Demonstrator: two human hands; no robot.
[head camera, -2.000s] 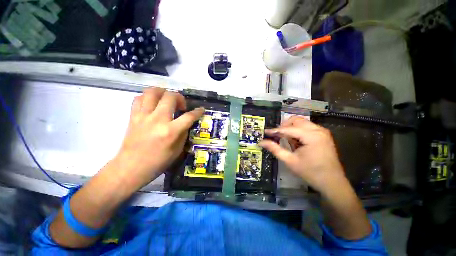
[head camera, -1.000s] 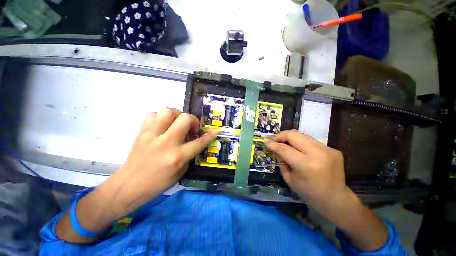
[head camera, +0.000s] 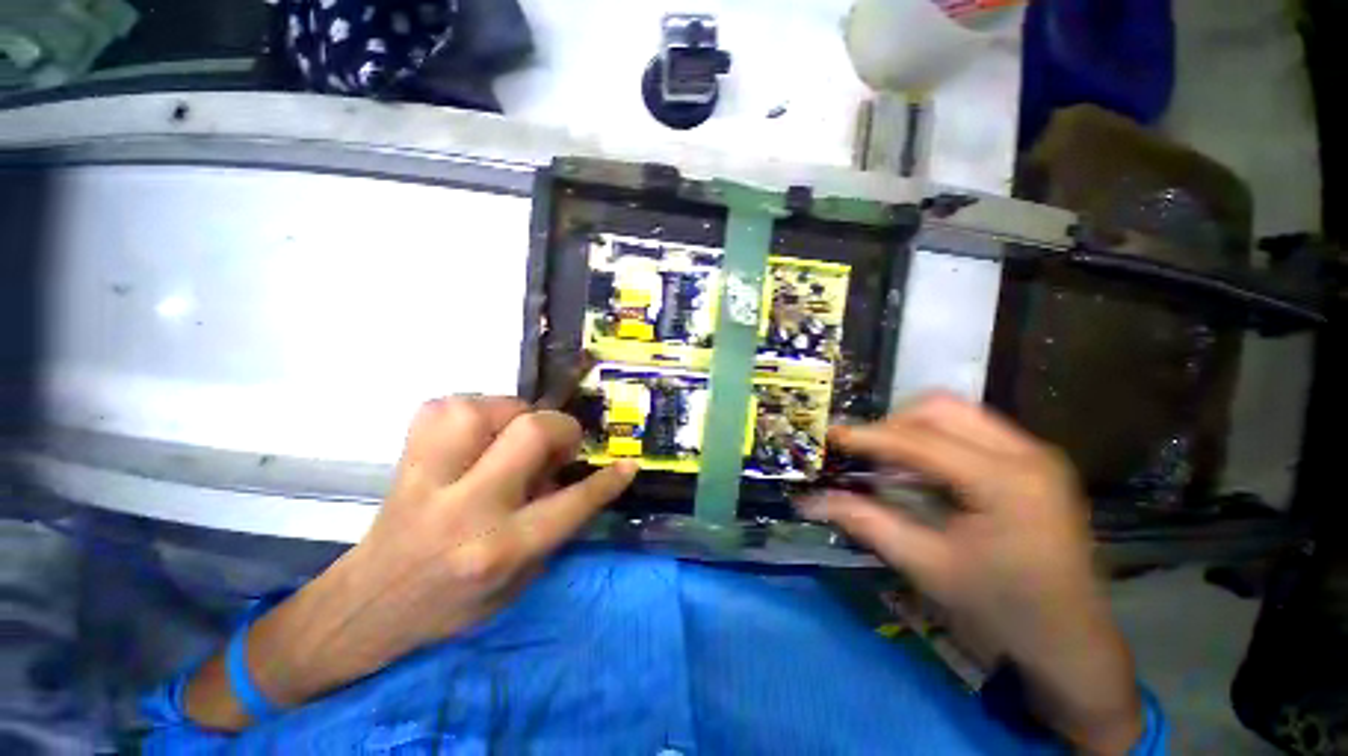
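A black square pallet (head camera: 869, 340) holds two yellow-edged circuit boards, the upper one (head camera: 800, 306) and the lower one (head camera: 790, 428). A green strip (head camera: 729, 384) lies across both. My left hand (head camera: 481, 517) is at the pallet's lower left, with its index fingertip at the lower board's bottom edge; its other fingers are curled. A thin dark shape shows near these fingers; I cannot tell if it is held. My right hand (head camera: 968, 517) is blurred, with thumb and fingertips apart at the lower board's right corner. Whatever may be between them is unclear.
Grey rails (head camera: 370, 136) run above and below the pallet. A dark conveyor section (head camera: 1101, 369) is at right. Behind are a small black holder (head camera: 683, 74), a white cup (head camera: 909, 45), a dark patterned cloth (head camera: 370, 37) and green strips (head camera: 52, 37).
The view has shifted, with the bench items now higher in the picture. Both my hands have moved down the boards, from the upper board and the middle seam to the lower board's bottom edge and right corner.
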